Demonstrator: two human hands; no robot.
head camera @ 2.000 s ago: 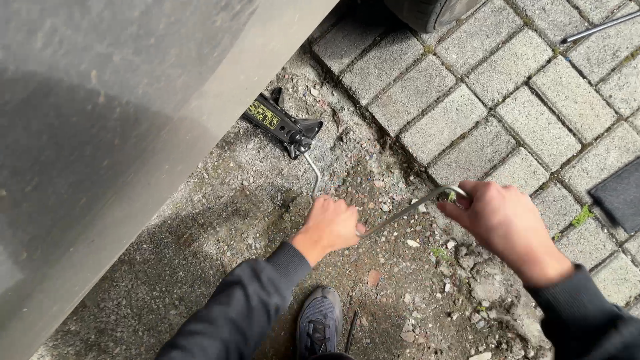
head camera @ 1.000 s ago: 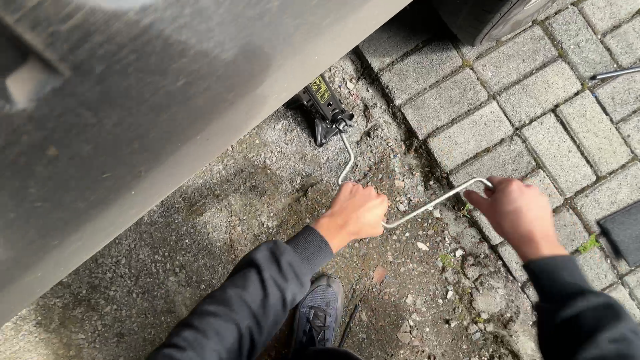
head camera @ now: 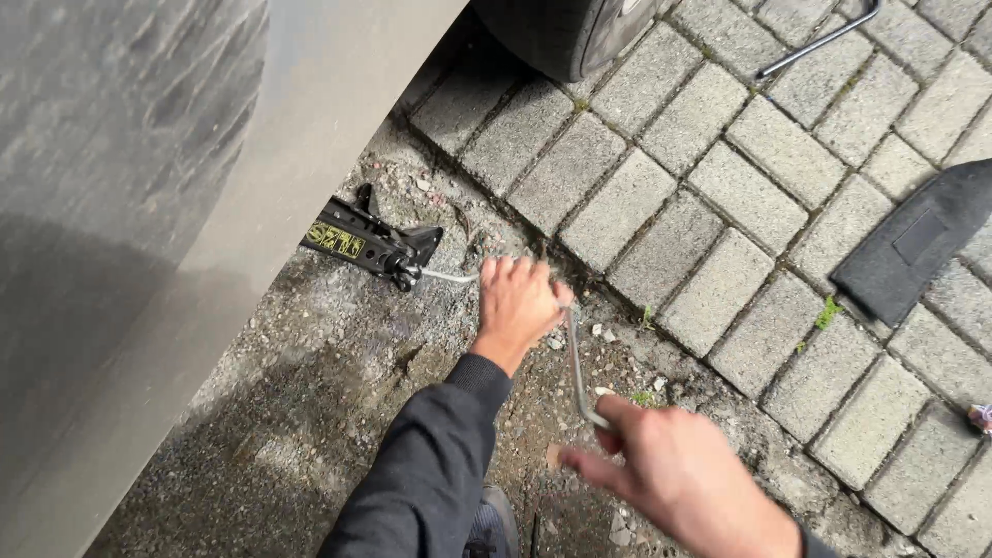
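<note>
A black car jack (head camera: 353, 236) with yellow markings lies on the gravel, partly hidden under the car body (head camera: 225, 194). A bent metal crank handle (head camera: 576, 360) runs from the jack's near end. My left hand (head camera: 519, 306) is closed around the handle's middle, just right of the jack. Lower right, my right hand (head camera: 674, 457) grips the handle's far end, with the thumb apart from it. That hand is a little blurred.
A car tyre (head camera: 542, 39) stands at the top on grey paving blocks (head camera: 697, 256). A metal bar (head camera: 818, 48) lies at the upper right, a dark fabric pouch (head camera: 914, 240) at the right. My shoe (head camera: 494, 523) is on the gravel at the bottom.
My right hand has swung the handle's end down toward me; earlier it was level with or above my left hand. My left hand still holds the handle's middle. The view has shifted.
</note>
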